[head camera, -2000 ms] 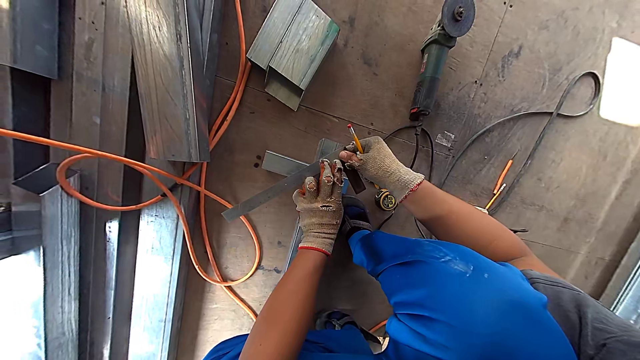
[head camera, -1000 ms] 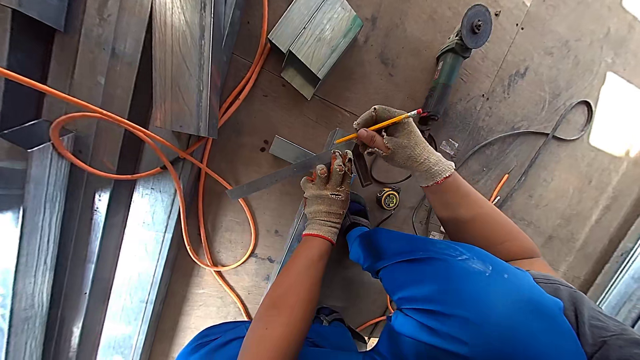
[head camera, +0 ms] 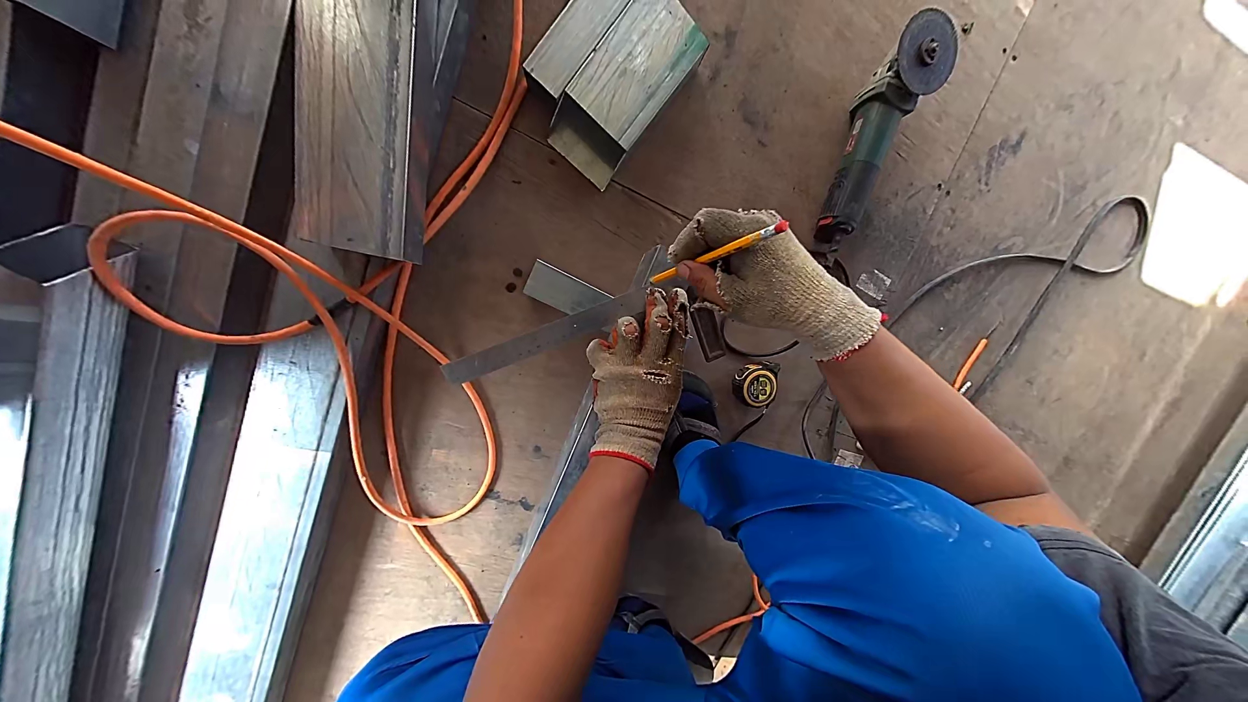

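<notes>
My left hand (head camera: 639, 380), in a worn knit work glove, presses a metal try square against a galvanized metal profile. The square's steel blade (head camera: 546, 341) points to the lower left, and its dark stock (head camera: 708, 331) lies right of my fingers. Gloved too, my right hand (head camera: 775, 278) grips a yellow pencil (head camera: 729, 250), with its tip down near the blade's upper edge. A short metal piece (head camera: 565, 287) shows beyond the blade, and the long profile (head camera: 564, 473) runs down beside my left forearm. My left fingertips hide part of the square.
A tape measure (head camera: 756, 384) lies beside my shoe (head camera: 694, 405). The angle grinder (head camera: 873, 136) rests at upper right with its dark cord. An orange cable (head camera: 341, 341) loops over steel profiles (head camera: 258, 468) at left. Short box-shaped metal pieces (head camera: 624, 83) lie at the top.
The pencil, upright in my right hand two seconds ago, is now slanted with its tip at the square. My left hand has stayed on the square.
</notes>
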